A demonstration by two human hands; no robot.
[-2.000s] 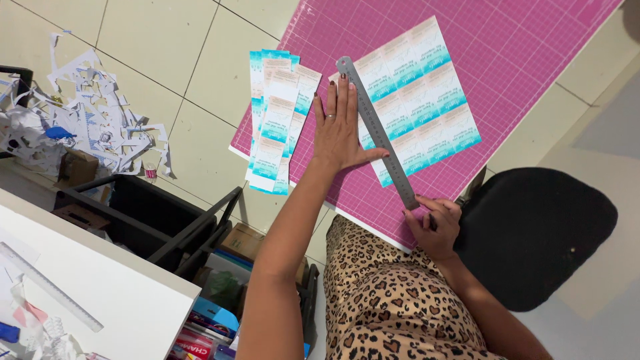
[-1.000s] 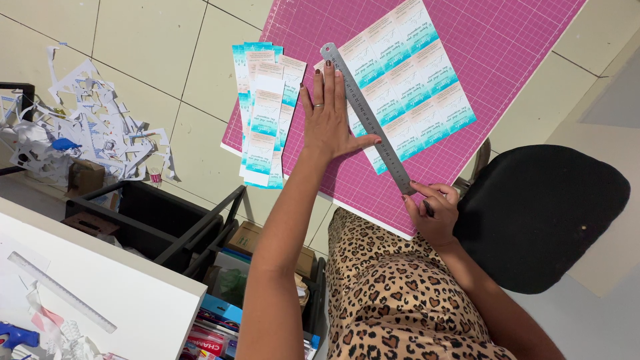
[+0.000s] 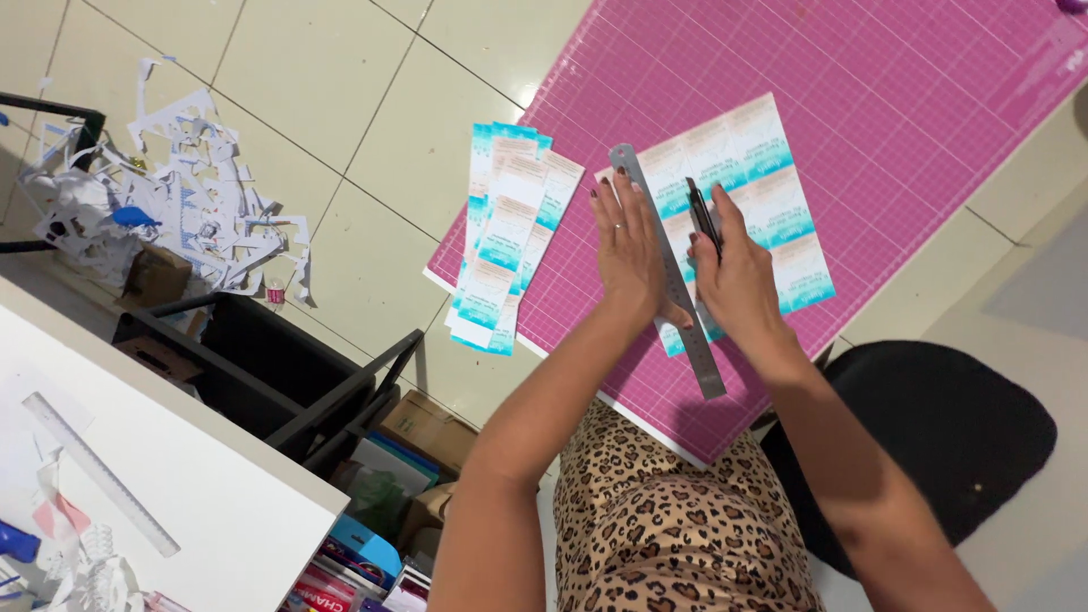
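Note:
My left hand (image 3: 629, 246) lies flat over a steel ruler (image 3: 701, 357), its fingers along the ruler's left edge and its thumb near the lower part. The ruler crosses a printed sheet of cards (image 3: 765, 204) in white and turquoise, on a pink gridded cutting mat (image 3: 858, 110). In my right hand (image 3: 735, 272) is a black utility knife (image 3: 703, 217), above the sheet just right of the ruler; whether its tip touches the paper I cannot tell. Several cut strips of cards (image 3: 510, 229) overlap in a fanned pile at the mat's left edge, partly past it.
A white table (image 3: 212, 493) at lower left bears a clear ruler (image 3: 102, 476) and paper scraps. Paper offcuts (image 3: 178, 195) heap on the tiled floor, beside a black metal frame (image 3: 255, 357) and cardboard boxes. A black chair seat (image 3: 918, 433) stands right of the mat.
My right hand has moved from the ruler's lower end up beside its upper half, with the knife now plainly visible. My left hand stays on the ruler.

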